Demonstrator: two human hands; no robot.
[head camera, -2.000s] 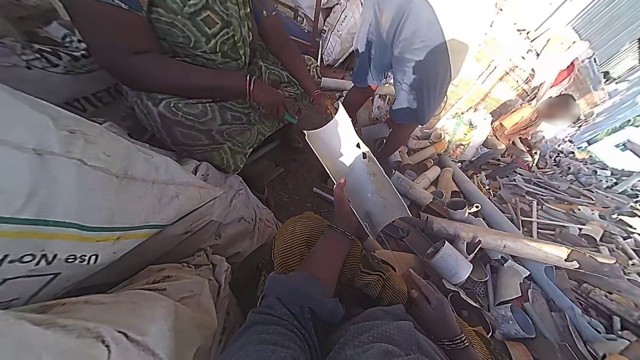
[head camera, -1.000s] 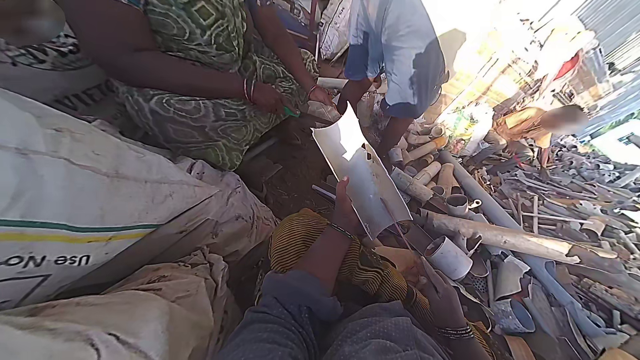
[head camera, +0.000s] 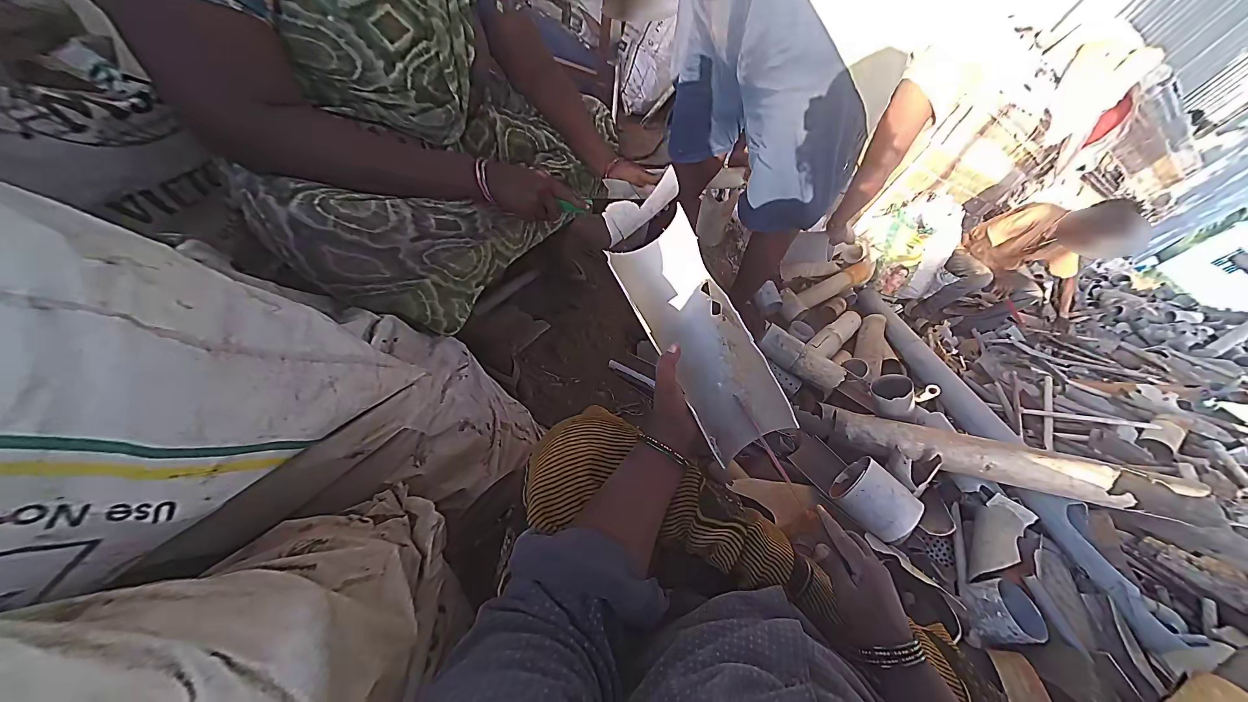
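Note:
My left hand (head camera: 675, 409) grips the lower left edge of a split white plastic pipe (head camera: 721, 361), a long curved piece with a small hole in its right side. The pipe slants above my lap, its far end up and left. My right hand (head camera: 863, 590) is closed around a thin, long tool (head camera: 770, 458), whose reddish narrow part reaches to the inner face of the pipe's near end. The tool's exact kind cannot be told. Beyond the far end, a co-worker's hand (head camera: 531, 190) holds a green-handled tool (head camera: 573, 207) beside a curved white piece (head camera: 643, 210).
White woven sacks (head camera: 156, 370) bulge along the left. Pipe scraps are heaped at right, with a short grey pipe piece (head camera: 880, 499) near my right hand and a long blue-grey pipe (head camera: 936, 380) behind. A co-worker in a blue shirt (head camera: 770, 107) bends ahead; another person (head camera: 1024, 244) crouches farther right.
Another person's bare arm has come into view to the right of the blue-shirted co-worker. A curved white piece now shows at the pipe's far end. My left hand keeps its hold on the pipe.

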